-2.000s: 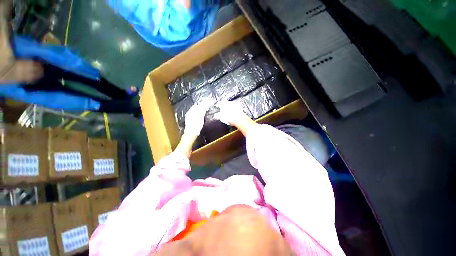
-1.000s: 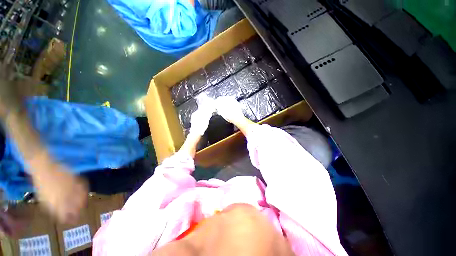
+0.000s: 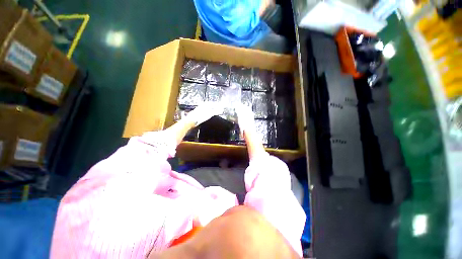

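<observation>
The open carton (image 3: 152, 91) sits low in front of me. Black plastic housings (image 3: 218, 73) stand in rows in it, many under clear shiny film. My left hand (image 3: 206, 112), in a white glove, is over the near left part of the rows. My right hand (image 3: 245, 117), also gloved, is just right of it. A bunch of whitish film (image 3: 232, 96) shows between and above the fingertips. Glare and blur hide the fingers, so I cannot tell whether either hand grips it. A dark gap or uncovered part (image 3: 218, 132) lies below the hands.
The black bench (image 3: 337, 217) runs along the right, with overlapping unwrapped housings (image 3: 345, 124) and an orange bin (image 3: 346, 53) of small black parts. A person in blue (image 3: 230, 20) is beyond the carton. Labelled cartons (image 3: 48, 86) stand at the left.
My view has turned, so the carton looks straighter and the orange bin shows. Both hands stay over the housings; whitish film now shows above them. The blue-clad person's arm at left is gone.
</observation>
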